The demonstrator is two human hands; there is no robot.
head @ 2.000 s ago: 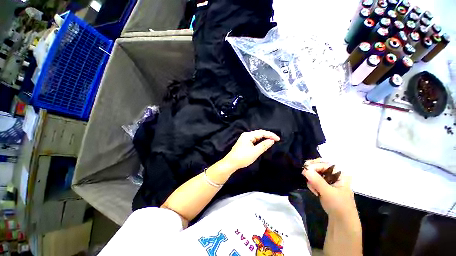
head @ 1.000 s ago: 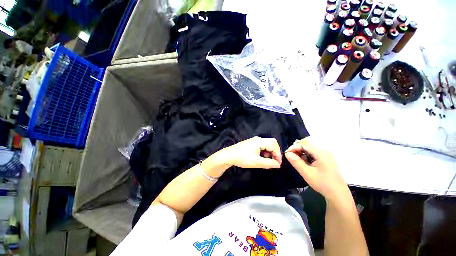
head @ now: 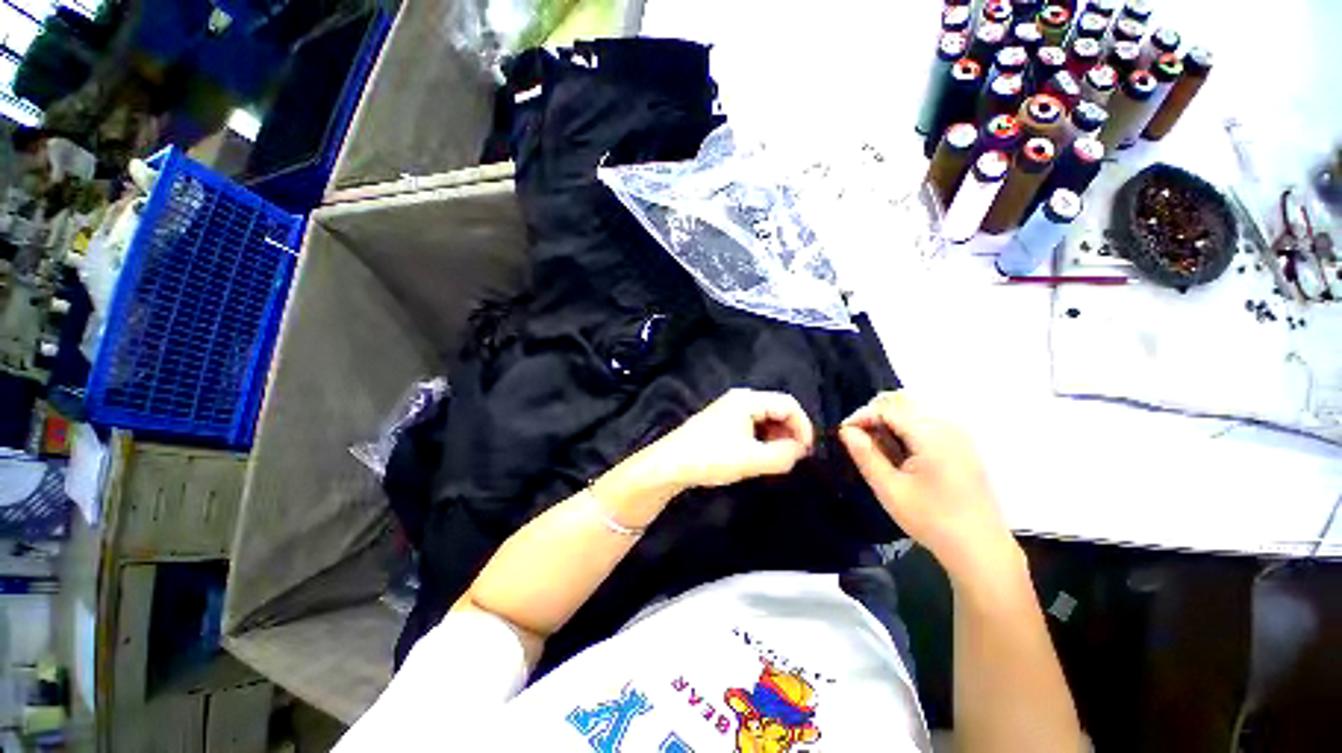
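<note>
A large black garment [head: 574, 427] lies over my lap and the bin edge, its far end at the top. My left hand [head: 748, 439] is above it, thumb and forefinger pinched. My right hand [head: 901, 453] faces it from the right, fingertips also pinched, with a small gap between the hands. Any needle or thread at the fingertips is too fine to make out. A clear plastic bag [head: 736, 236] lies on the garment's right side and the table.
White table [head: 1148, 471] at right, with thread spools [head: 1041, 133], a black dish [head: 1174, 225] of small brown bits, a reddish stick [head: 1067, 280], and a metal tool [head: 1295, 243]. The fabric-lined bin [head: 346, 338] and a blue crate [head: 192, 302] are at left.
My right hand has moved left to face my left hand, and the dark object seen in it earlier no longer shows. The view has shifted, showing more of the garment's far end.
</note>
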